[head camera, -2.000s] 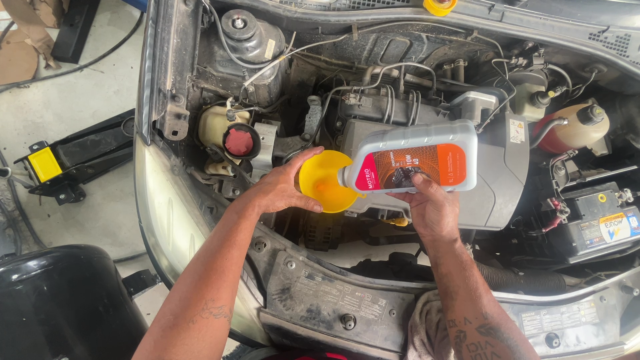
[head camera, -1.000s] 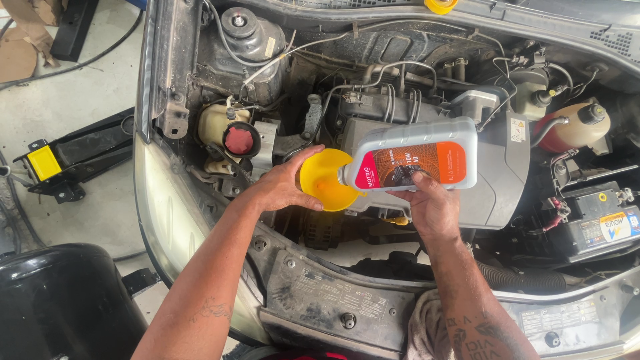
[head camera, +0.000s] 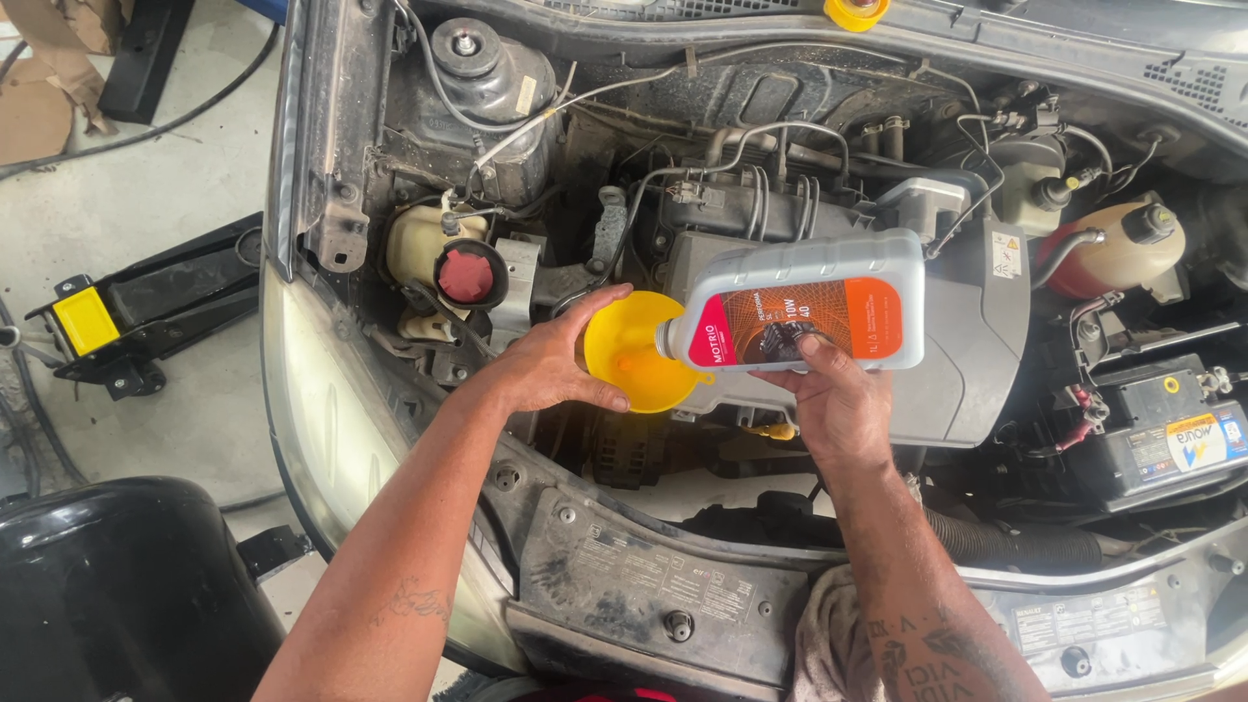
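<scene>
With thumb and fingers around its left rim, my left hand (head camera: 556, 361) holds a yellow plastic funnel (head camera: 634, 336) over the engine. My right hand (head camera: 843, 400) grips a grey Motrio 10W-40 engine oil bottle (head camera: 882, 317) from below. The bottle lies tipped on its side, its neck at the funnel's right edge. Amber oil shows in the funnel's bowl. The funnel's spout and whatever it sits in are hidden beneath. Under and behind the bottle is the grey plastic engine cover (head camera: 955, 380).
Left of the hands are a reservoir with a red cap (head camera: 466, 276) and the headlight (head camera: 341, 419). A battery (head camera: 1160, 439) and a coolant tank (head camera: 1111, 244) stand at right. A cloth (head camera: 834, 634) hangs over the front panel. A floor jack (head camera: 166, 292) and a black tank (head camera: 117, 595) are at left.
</scene>
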